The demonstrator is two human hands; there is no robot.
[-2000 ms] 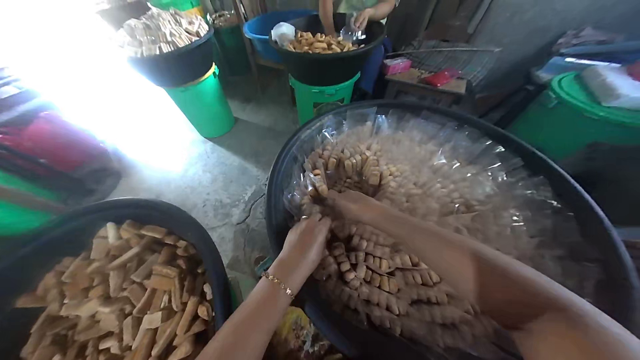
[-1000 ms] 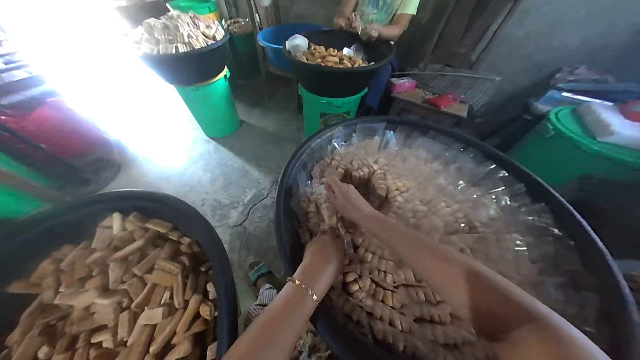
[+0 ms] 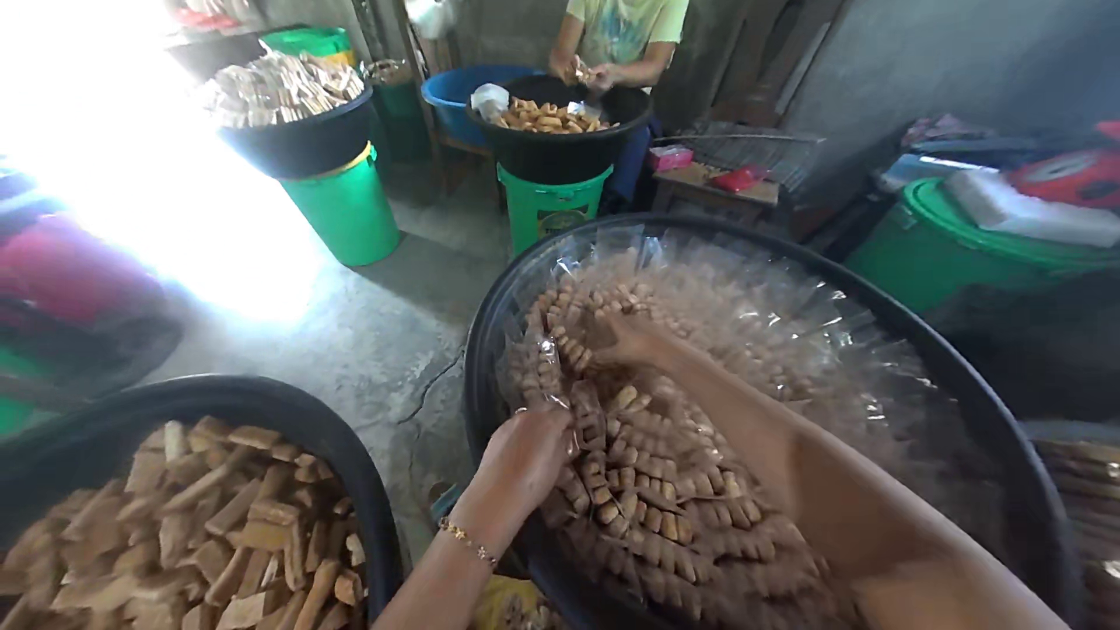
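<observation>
A large black tub [image 3: 962,350] holds many clear plastic packets of small brown baked pieces [image 3: 647,472], stacked in curved rows. My left hand [image 3: 528,448], with a bracelet at the wrist, is at the tub's near left side, its fingers closed on a clear packet [image 3: 548,363]. Further in, my right hand [image 3: 623,339] reaches among the packets with its fingers spread against them; whether it grips one cannot be told. At lower left, a second black tub [image 3: 350,437] contains loose brown baked sticks [image 3: 236,525].
A co-worker's hands [image 3: 595,74] are over a black basin [image 3: 560,157] on a green bucket [image 3: 534,206]. Another black basin [image 3: 297,144] of packets rests on a green bucket [image 3: 346,210]. A lidded green drum [image 3: 954,236] stands at right. The concrete floor [image 3: 385,324] shows between the tubs.
My left hand has moved back from beside the right hand, and a packet now shows at its fingers. My right hand's fingers have spread among the packets.
</observation>
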